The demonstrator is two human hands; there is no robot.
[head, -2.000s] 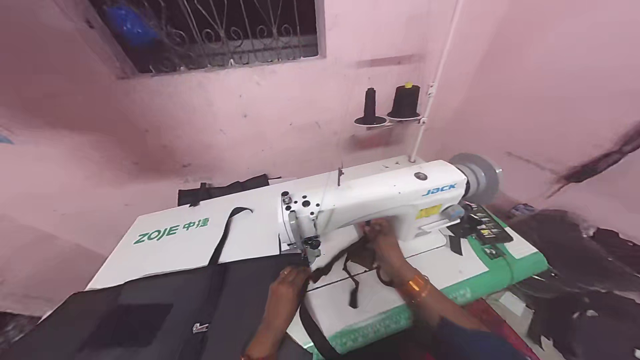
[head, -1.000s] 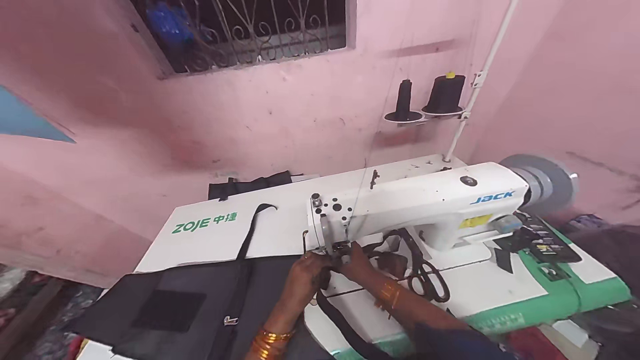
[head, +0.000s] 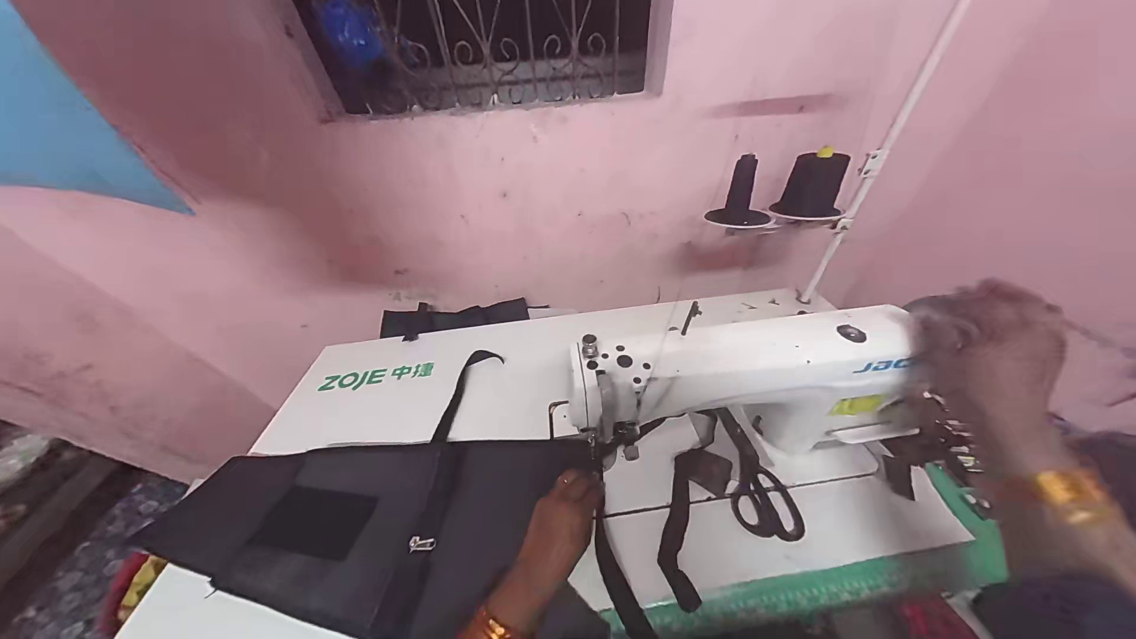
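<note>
A dark fabric piece (head: 355, 524) with a zipper pull and a darker square patch lies on the white sewing table. My left hand (head: 564, 524) presses on its right edge, close in front of the needle area of the white Jack sewing machine (head: 728, 364). A black strap (head: 621, 577) runs down from that edge. My right hand (head: 1003, 346), blurred, is raised at the handwheel end of the machine and covers the wheel; its grip cannot be made out. Black-handled scissors (head: 768, 506) lie under the machine arm beside a loose black strip (head: 676, 541).
Two black thread spools (head: 809, 186) stand on a holder fixed to a white pole (head: 896, 133). Folded black fabric (head: 453, 318) lies at the table's back edge. Behind is a pink wall with a grilled window (head: 497, 53). Green material (head: 825, 581) covers the table's front edge.
My right hand has moved from beside the needle area to the handwheel end. My left hand stays at the fabric near the needle. The view has shifted.
</note>
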